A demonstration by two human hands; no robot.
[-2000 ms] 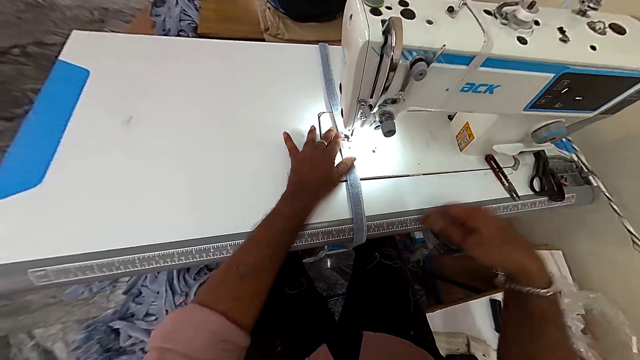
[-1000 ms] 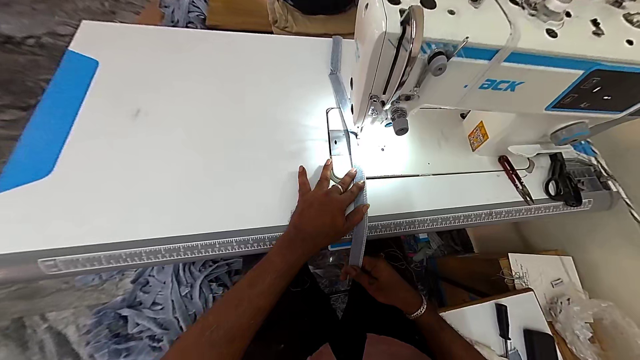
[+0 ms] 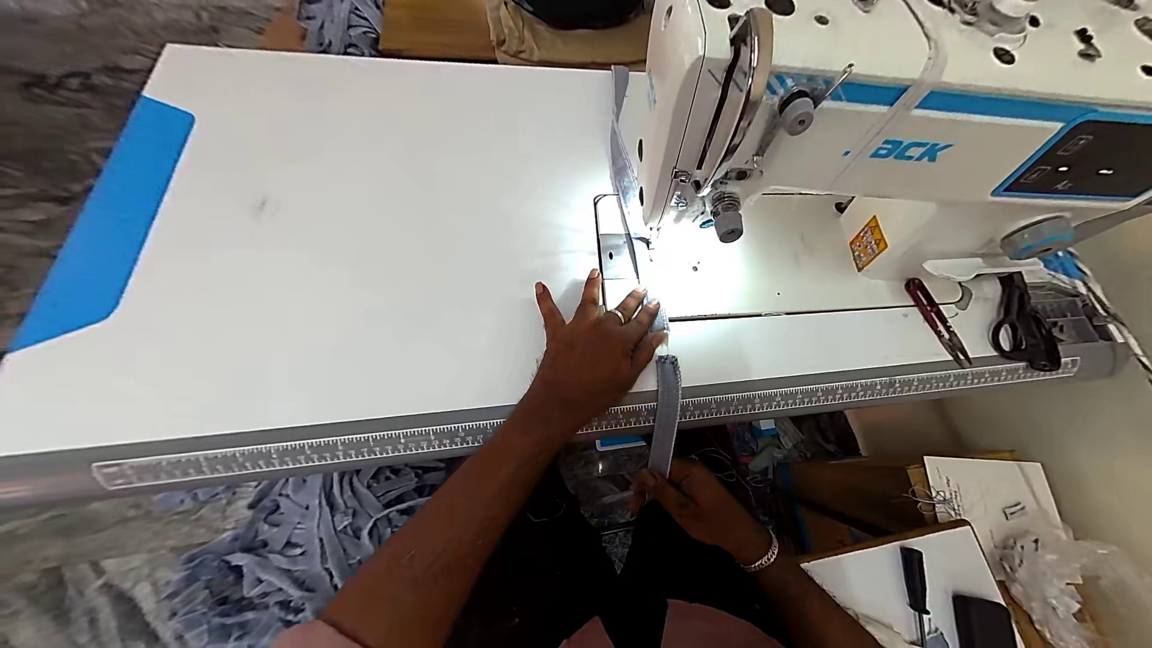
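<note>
A narrow grey-blue denim strip [image 3: 668,409] runs from the far table edge past the needle area of a white Jack sewing machine [image 3: 810,135] and down over the front edge. My left hand [image 3: 598,351] lies palm down on the table beside the strip, its fingertips against it just in front of the presser foot, which is partly lost in glare. Below the table edge, my right hand [image 3: 693,504] pinches the strip's hanging part between thumb and fingers.
Thread snips [image 3: 938,322] and black-handled scissors [image 3: 1026,328] lie at the table's right. A measuring scale [image 3: 360,445] runs along the front edge. Denim strips [image 3: 297,549] are heaped below at left. A screwdriver [image 3: 914,580] lies on a white board [image 3: 864,576] at lower right.
My left hand has drawn back from near the needle toward the front edge. My right hand, away from the strip at first, has come left and taken hold of it.
</note>
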